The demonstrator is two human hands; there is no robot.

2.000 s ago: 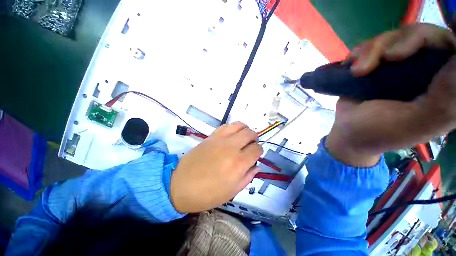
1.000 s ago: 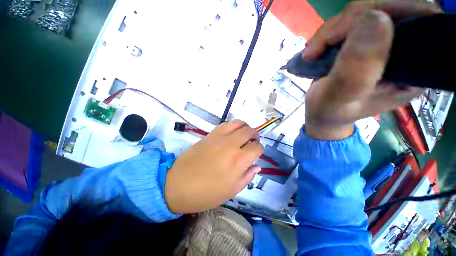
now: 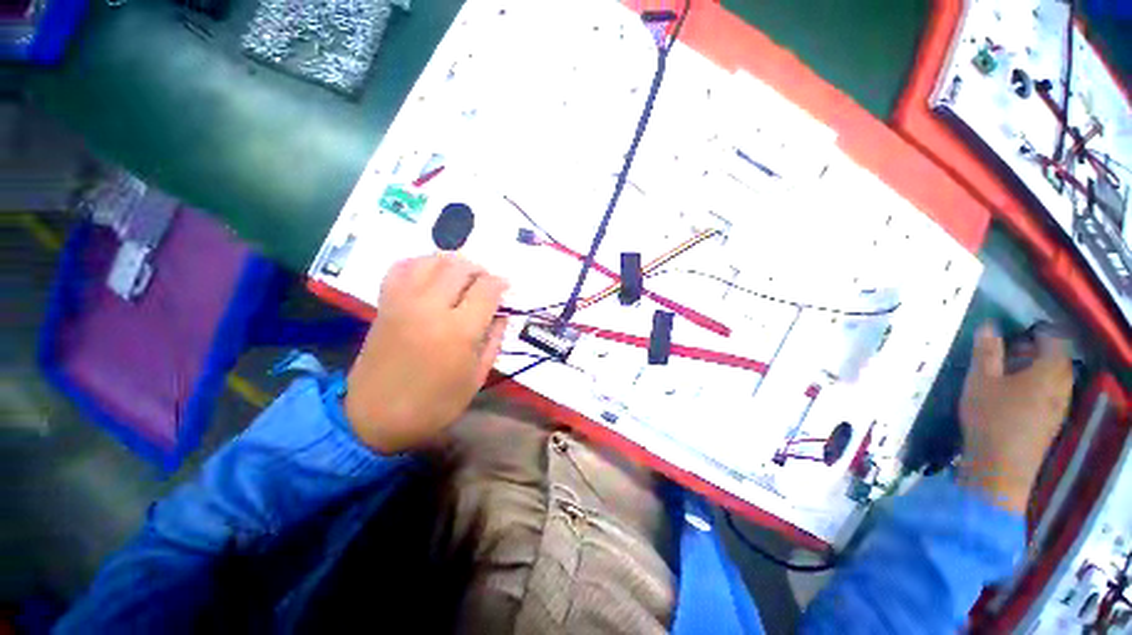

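The white panel back plate (image 3: 546, 137) lies before me. My left hand (image 3: 428, 354) is at its lower left edge, fingers close together; a thin dark wire runs by the fingertips, and whether they grip it is unclear. My right hand (image 3: 1018, 409) is off the plate's right side, its fingers at a dark object (image 3: 1037, 347), partly hidden; I cannot tell if it is held. A long black cable (image 3: 615, 186) crosses the plate to a connector (image 3: 549, 337). Red sleeved wires (image 3: 720, 360) lie under black tape (image 3: 660, 337). A green circuit board (image 3: 404, 202) is at the left.
Orange-red padding (image 3: 795, 75) borders the plate. A tray of silver screws (image 3: 317, 44) is at the upper left. A blue-rimmed, pink-lined bin (image 3: 149, 323) stands at the left. Another panel (image 3: 1006, 87) is at the upper right, and more red-edged panels are at the lower right.
The view has shifted, showing the whole plate. My right hand has moved from above the plate to beyond its right side. My left hand has moved left to the plate's edge.
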